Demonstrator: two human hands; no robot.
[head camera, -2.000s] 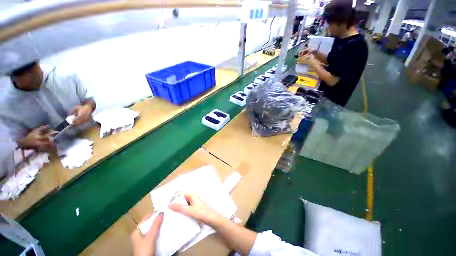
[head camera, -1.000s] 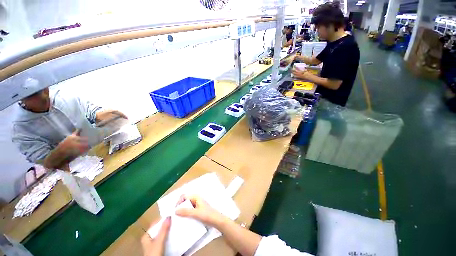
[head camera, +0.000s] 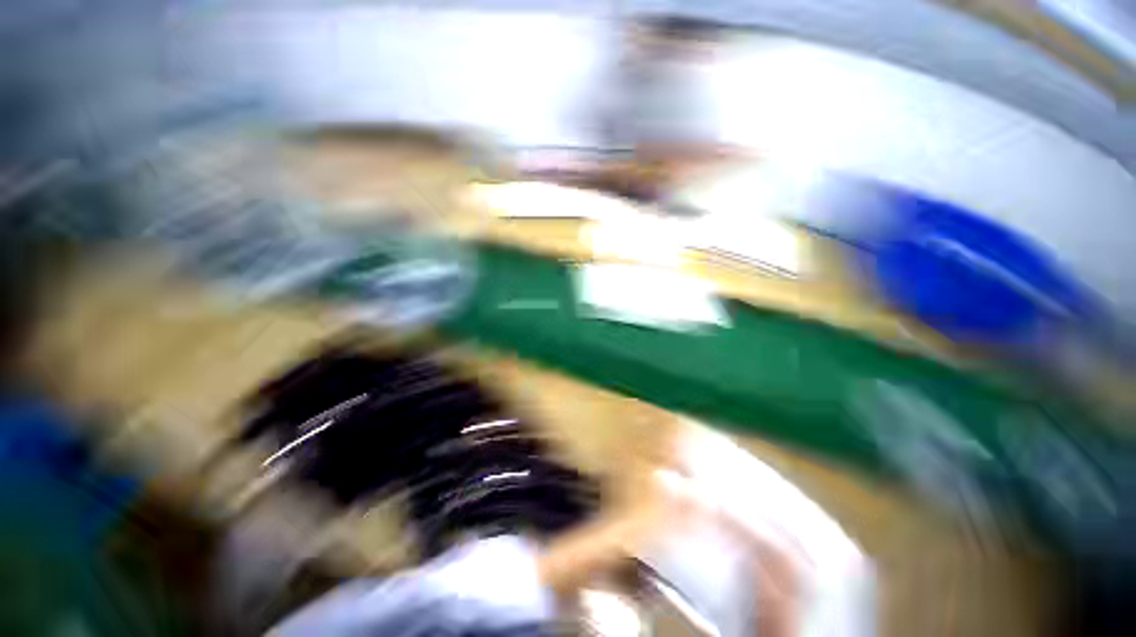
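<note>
The frame is heavily blurred. A large black heap, probably the cables (head camera: 399, 436), lies on the brown bench left of centre. White sheets (head camera: 810, 529) lie to its right, near the bottom. My left hand (head camera: 604, 541) seems to reach from a pale sleeve at the bottom, between the heap and the sheets. My right hand (head camera: 775, 585) is a smeared skin-coloured shape over the sheets at the bottom edge. Fingers, and anything held in them, cannot be made out.
The green belt (head camera: 548, 305) crosses beyond the bench. A white panel or box (head camera: 654, 299) lies on it, with blurred pale boxes at left (head camera: 417, 284) and right (head camera: 922, 436). The blue crate (head camera: 978, 268) stands far right. A person (head camera: 673, 106) is across the belt.
The view has swung left and blurred. The black heap has come into view, the crate has shifted to the right edge, and the standing person and grey bag have left the picture.
</note>
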